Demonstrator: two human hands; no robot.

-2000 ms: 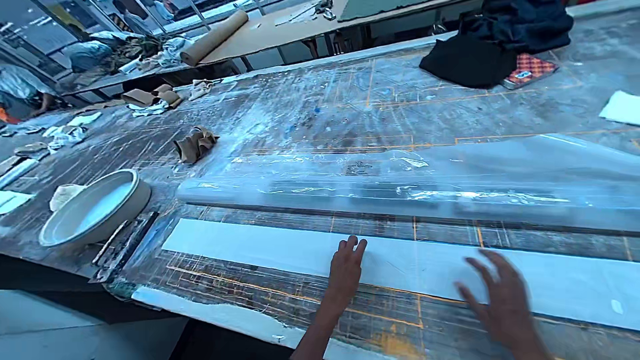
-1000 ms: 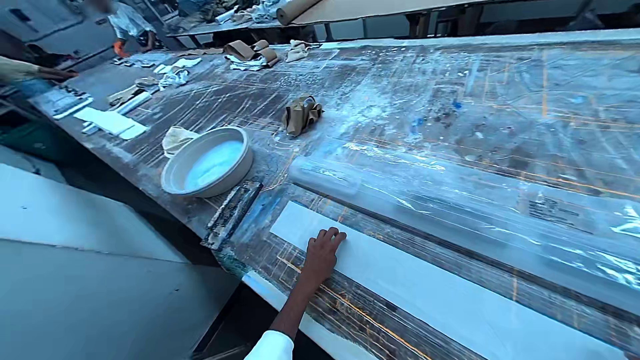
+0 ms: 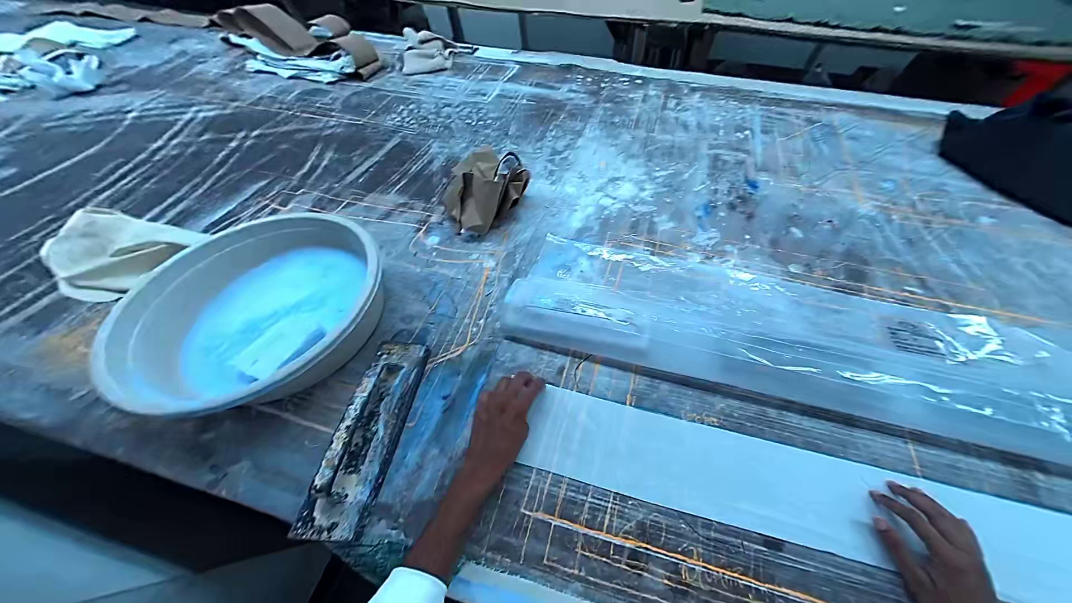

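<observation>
A long white strip (image 3: 703, 461) lies flat along the near side of the marked worktable. My left hand (image 3: 504, 414) rests on the strip's left end, fingertips at its upper corner. Further right, my right hand (image 3: 934, 536) lies over the strip with its fingers spread. Behind the strip runs a roll of clear plastic film (image 3: 754, 335). Left of my left hand is a paint-crusted bar-like tool (image 3: 364, 444). Beyond that stands a round grey basin (image 3: 373, 276) holding pale blue-white liquid and a flat piece partly in it.
A cream cloth (image 3: 109, 251) touches the basin's left side. Crumpled brown paper (image 3: 486, 191) sits behind the film's left end. Brown and white scraps (image 3: 293, 42) lie at the far left, dark fabric (image 3: 1017, 155) at the right. The table's near edge runs below the basin.
My left hand has moved left along the strip to its end. My right hand, out of view one second ago, is back in view over the strip. The view has swung about.
</observation>
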